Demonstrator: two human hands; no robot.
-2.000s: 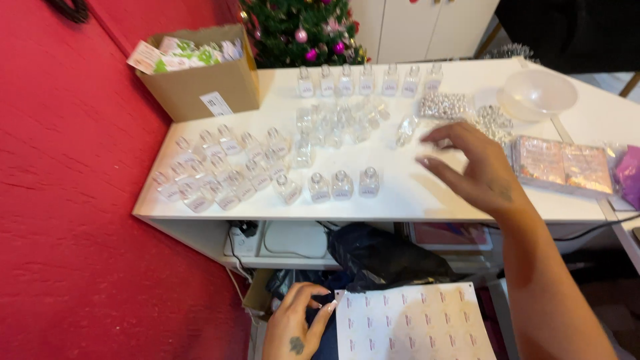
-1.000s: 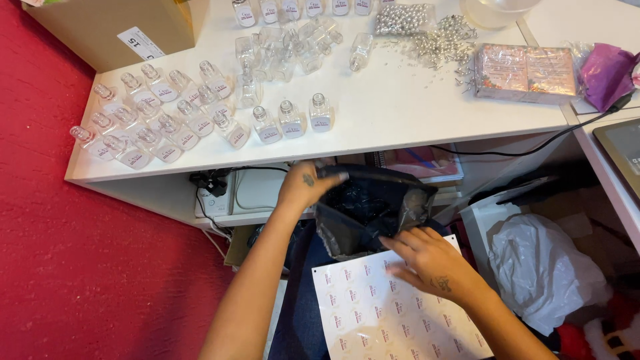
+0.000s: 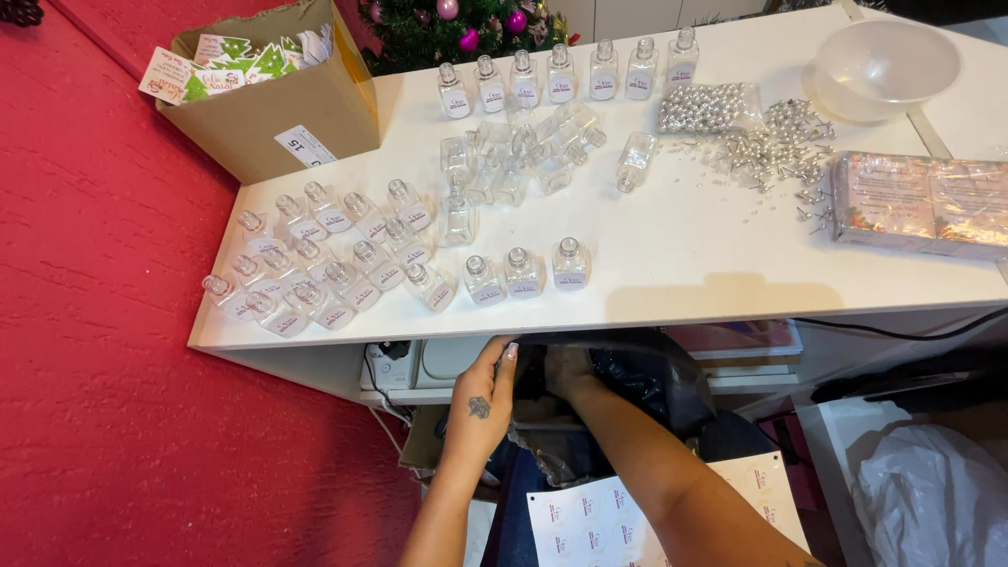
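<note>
My left hand (image 3: 482, 394) pinches the rim of a black plastic bag (image 3: 654, 378) just below the table's front edge. Inside the bag's mouth is my right hand (image 3: 568, 370), its fingers hidden, so its grip cannot be told. Beneath my right forearm lies a sheet of round printed stickers (image 3: 606, 528) on my lap. Labelled clear small bottles (image 3: 570, 266) stand along the front, with a group at the left (image 3: 339, 295) and a row at the back (image 3: 561, 75). Unlabelled bottles (image 3: 504, 161) lie heaped in the middle, and one more (image 3: 636, 161) lies apart to their right.
On the white table (image 3: 709, 276) are a cardboard box of printed tags (image 3: 276, 118), a bag of silver beads (image 3: 701, 109), loose silver pins (image 3: 776, 150), a plastic bowl (image 3: 886, 71) and wrapped printed packs (image 3: 921, 205). A white plastic bag (image 3: 929, 496) sits at the lower right.
My right hand has moved from over the table down into the black bag. My left hand has come up from beside the sticker sheet to the bag's rim. The view has shifted.
</note>
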